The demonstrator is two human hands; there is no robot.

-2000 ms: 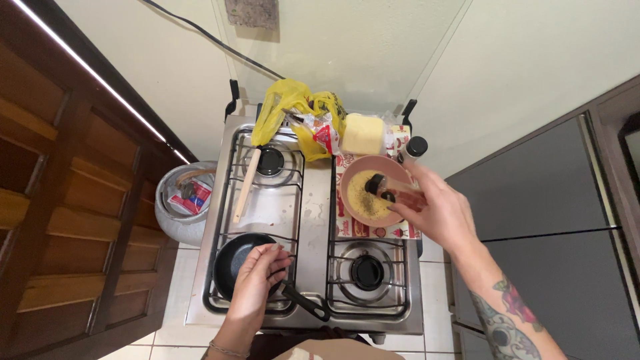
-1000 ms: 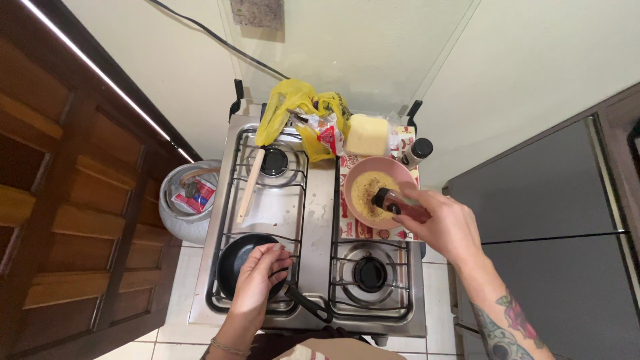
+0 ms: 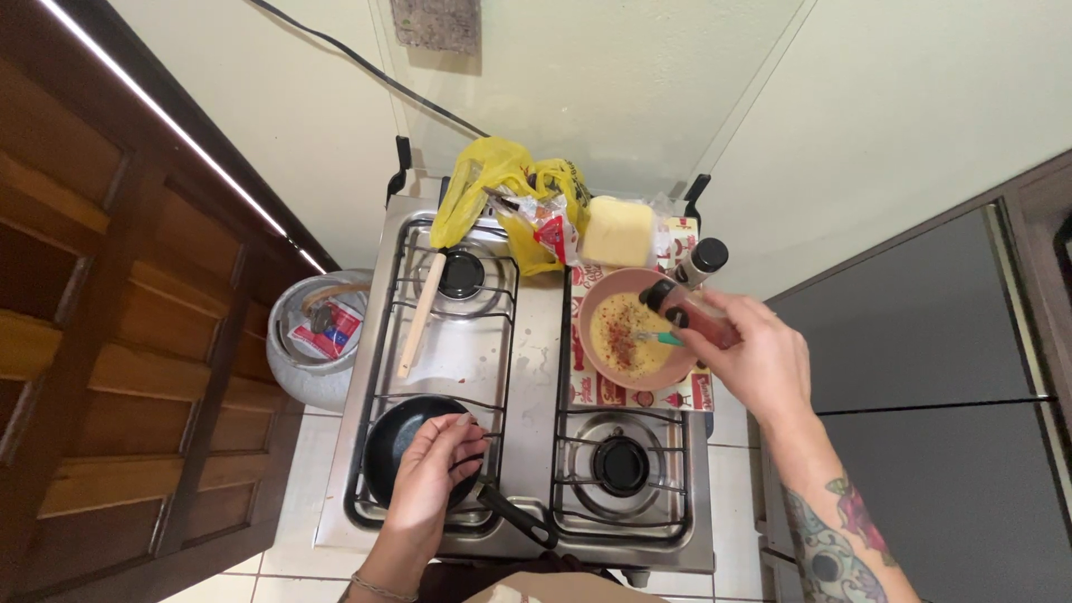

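My right hand grips a clear spice shaker with a black cap end and reddish contents, tilted over a pink bowl. Yellow mixture with red and dark specks fills the bowl, and a teal-handled utensil rests in it. The bowl stands on a red-and-white printed board or box. Above a black frying pan on the front left burner hovers my left hand, its fingers curled and thumb near the fingertips; whether it holds something small cannot be told.
A second black-capped shaker, a block of cheese or butter and a yellow plastic bag stand at the stove's back. A wooden handle lies across the left grate. Left of the stove is a grey pot holding packets.
More red specks lie on the yellow mixture than before. My right hand has shifted slightly with the shaker, and the teal-handled utensil now shows. My left hand stays over the pan.
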